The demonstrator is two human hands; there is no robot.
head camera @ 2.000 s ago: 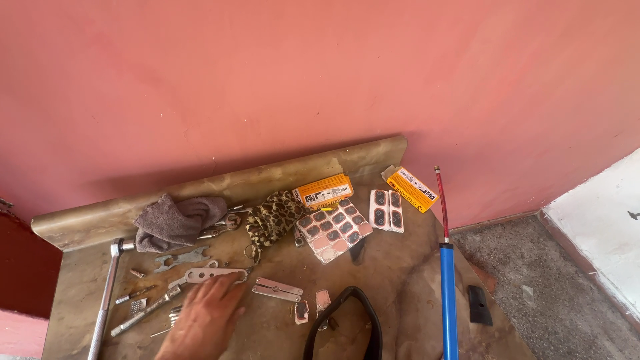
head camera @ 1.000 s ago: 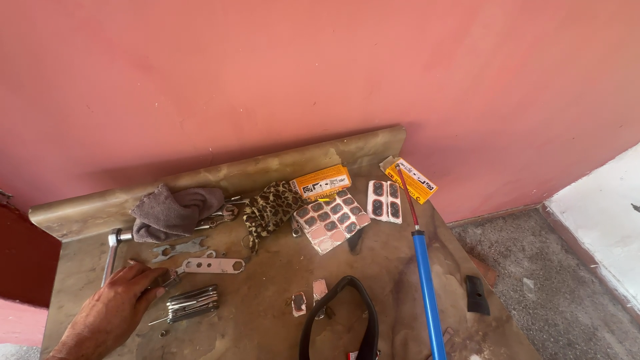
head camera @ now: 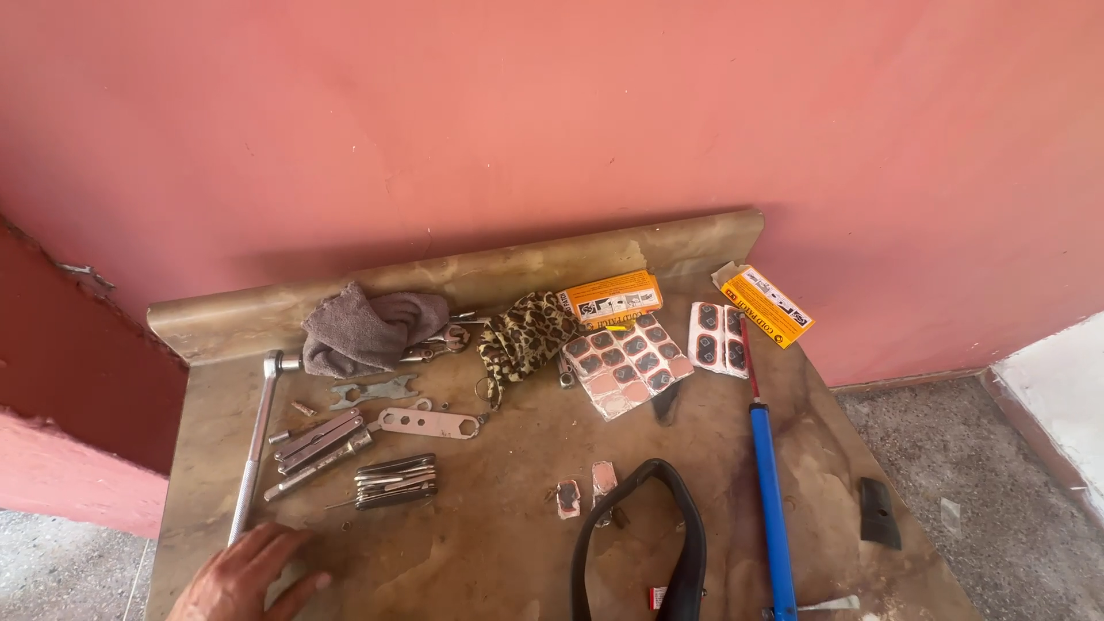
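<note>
My left hand [head camera: 250, 573] is at the lower left, palm down, thumb and fingers apart, holding nothing visible. Its fingertips are nearest the knurled end of a ratchet wrench [head camera: 253, 466]; whether they touch is unclear. Above and right of the hand lie a silver folding multi-tool [head camera: 319, 440], a metal bar tool [head camera: 317, 467], a fanned folding hex-key set [head camera: 396, 481], a flat multi-hole wrench [head camera: 429, 423] and a thin cone wrench [head camera: 373, 392]. My right hand is not in view. A blue hand pump [head camera: 773, 509] with a red hose stands at the right.
At the back are a grey cloth [head camera: 371, 328], a leopard-print pouch [head camera: 526, 338], sheets of rubber patches [head camera: 628, 364] and two orange patch boxes [head camera: 612, 296]. A black rubber inner tube [head camera: 690, 543] loops near the front. The counter's raised back edge [head camera: 483, 272] meets a pink wall.
My left hand has moved left and down from the tools. The silver multi-tool, earlier right of the hand near the counter's middle, now lies among the tools at left. The pump's tilt has shifted.
</note>
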